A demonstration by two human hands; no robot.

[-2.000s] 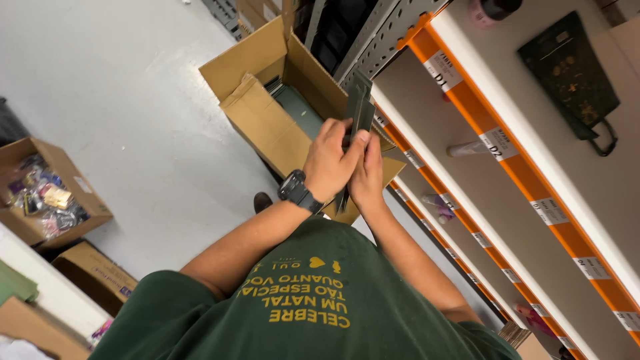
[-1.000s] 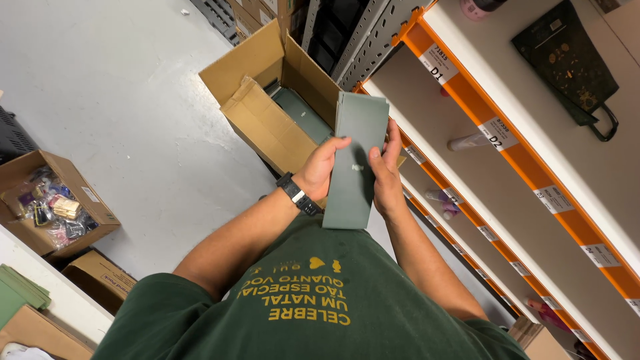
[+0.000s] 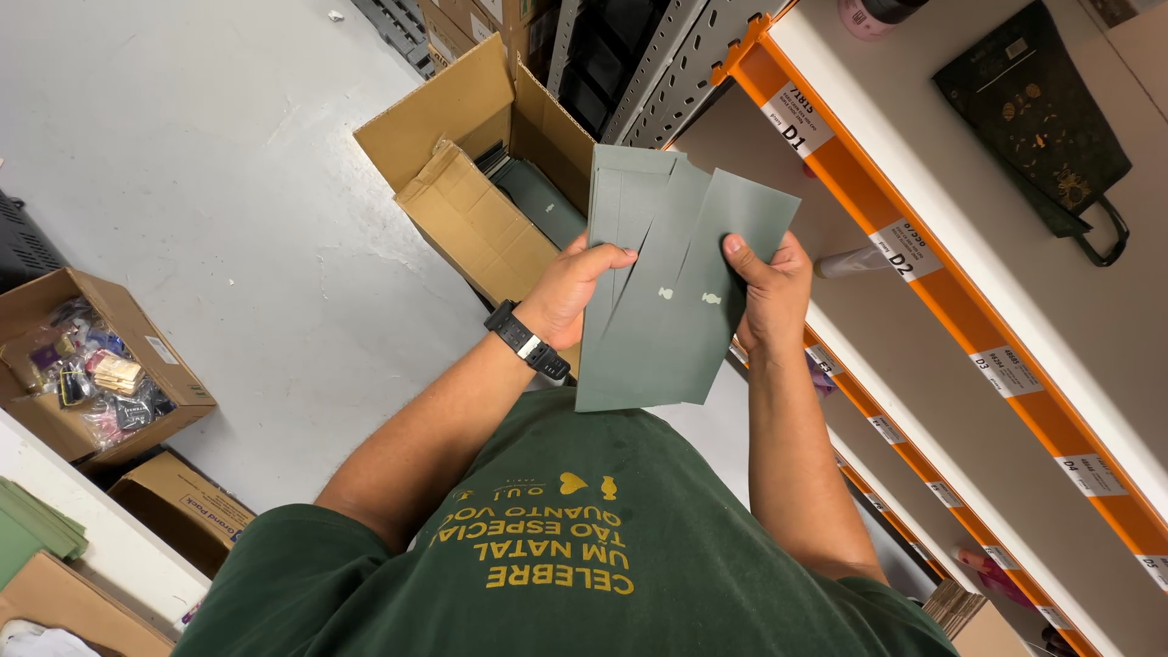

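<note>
Several flat grey-green folded card pieces (image 3: 652,301), fanned out and bearing small pale marks, are held between both hands in front of my chest. My left hand (image 3: 570,287), with a black watch on its wrist, grips their left edge, thumb on top. My right hand (image 3: 771,287) pinches the right part of the fan, its thumb also on the face. Behind them stands an open cardboard box (image 3: 474,205) on the floor, with more grey-green pieces (image 3: 538,196) inside.
An orange-edged shelving unit (image 3: 849,182) rises at the right, with a dark green gift bag (image 3: 1040,128) on its upper shelf. At the left, a cardboard box (image 3: 173,356) holds small plastic-wrapped items. Green sheets (image 3: 36,525) lie on a white surface at lower left.
The pieces were edge-on, then a squared stack facing up; now they are spread into a fan. My hands have moved apart, the right one further to the right.
</note>
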